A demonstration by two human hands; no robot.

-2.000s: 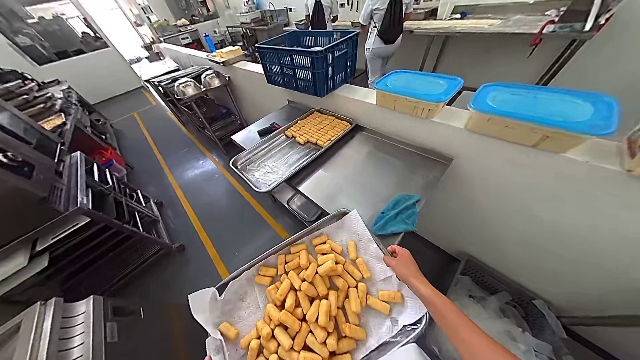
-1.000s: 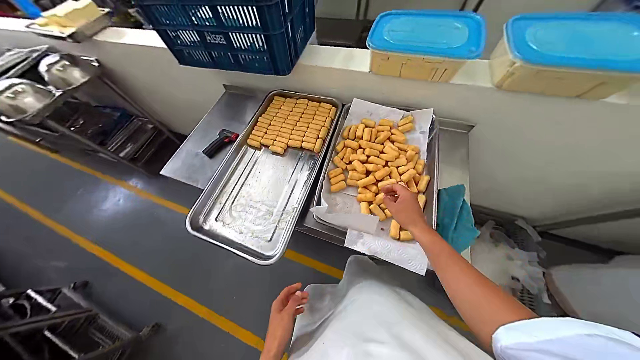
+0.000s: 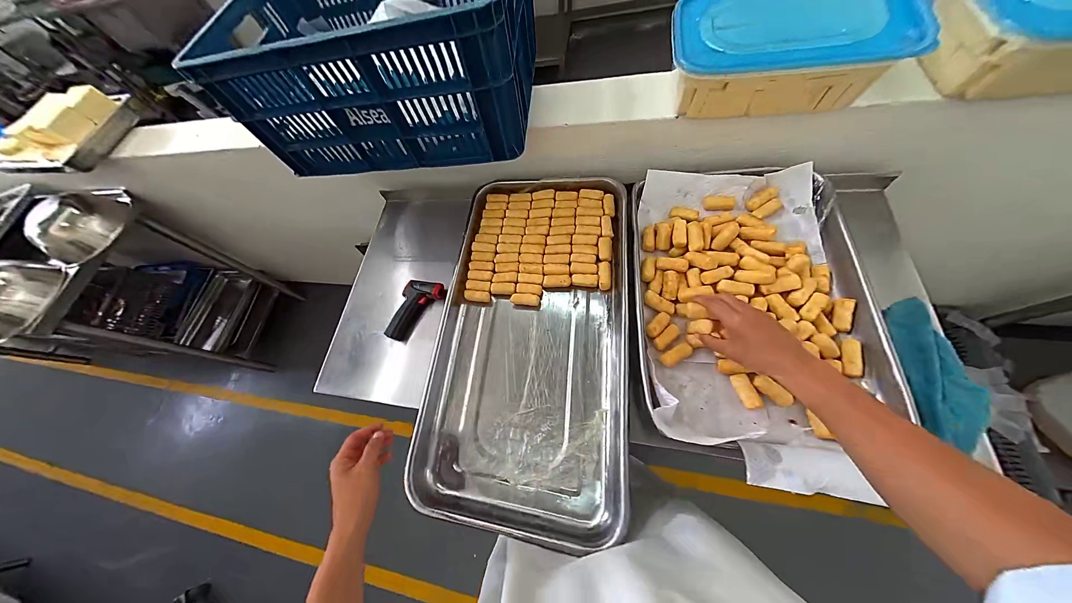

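Note:
My right hand (image 3: 745, 331) reaches into the right-hand metal tray (image 3: 871, 293), its fingers on the golden cylindrical food pieces (image 3: 754, 272) heaped on white paper (image 3: 695, 419). Whether it grips one is hidden. Left of that tray stands a second metal tray (image 3: 519, 402), where similar pieces (image 3: 544, 239) lie in tight rows at the far end; its near part shows bare, greasy metal. My left hand (image 3: 366, 452) hovers over the floor beside this tray's near left edge, fingers slightly curled, holding nothing.
A black and red pistol-shaped tool (image 3: 412, 310) lies on the steel table (image 3: 360, 360). A blue plastic crate (image 3: 368, 92) and blue-lidded tubs (image 3: 804, 50) sit on the ledge behind. A teal cloth (image 3: 938, 377) hangs at the right. Metal bowls (image 3: 79, 226) rest on a rack at left.
Two seconds ago my right hand held the rim of the paper-lined tray; that tray now rests beside the other one, with my right hand among the pieces. The view has shifted considerably.

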